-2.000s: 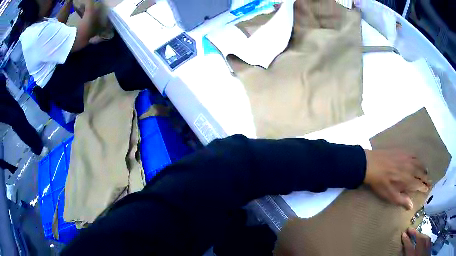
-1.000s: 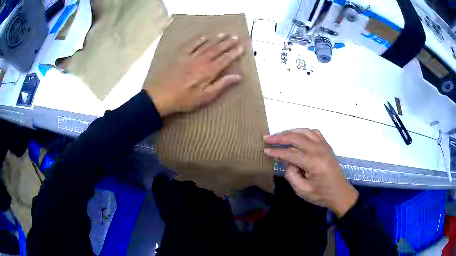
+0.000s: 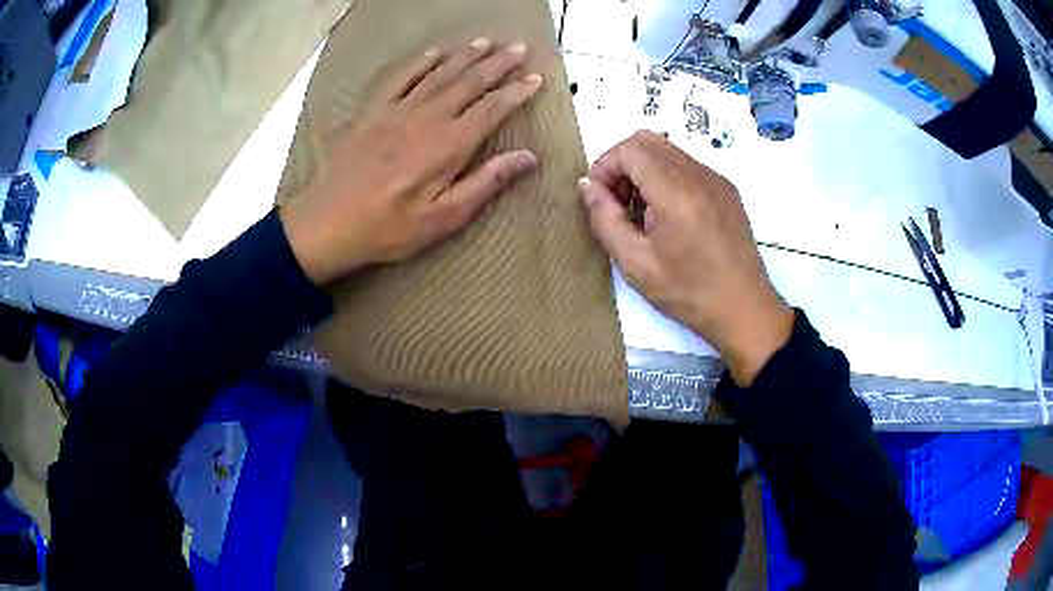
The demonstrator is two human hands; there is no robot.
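A brown ribbed fabric panel [image 3: 497, 300] lies on the white table, its lower end over the front edge. My left hand [image 3: 416, 162] lies flat on its upper left part, fingers slightly apart. My right hand [image 3: 670, 225] is at the panel's right edge, thumb and forefinger close together there; whether they pinch the edge cannot be told. Black thread snips [image 3: 933, 271] lie on the table at the right. The sewing machine's grey-blue cylindrical fitting [image 3: 773, 104] is beyond my right hand.
A paler khaki panel [image 3: 208, 104] lies at the upper left. The white machine head [image 3: 912, 69] is at the upper right. A ruler tape [image 3: 670, 393] runs along the front edge. Blue bins stand below the table at left [image 3: 260, 462] and right [image 3: 964, 491].
The view has turned from the left side to the table. Since one second ago, my right hand has moved up along the panel's right edge, and the panel's lower end lies flatter.
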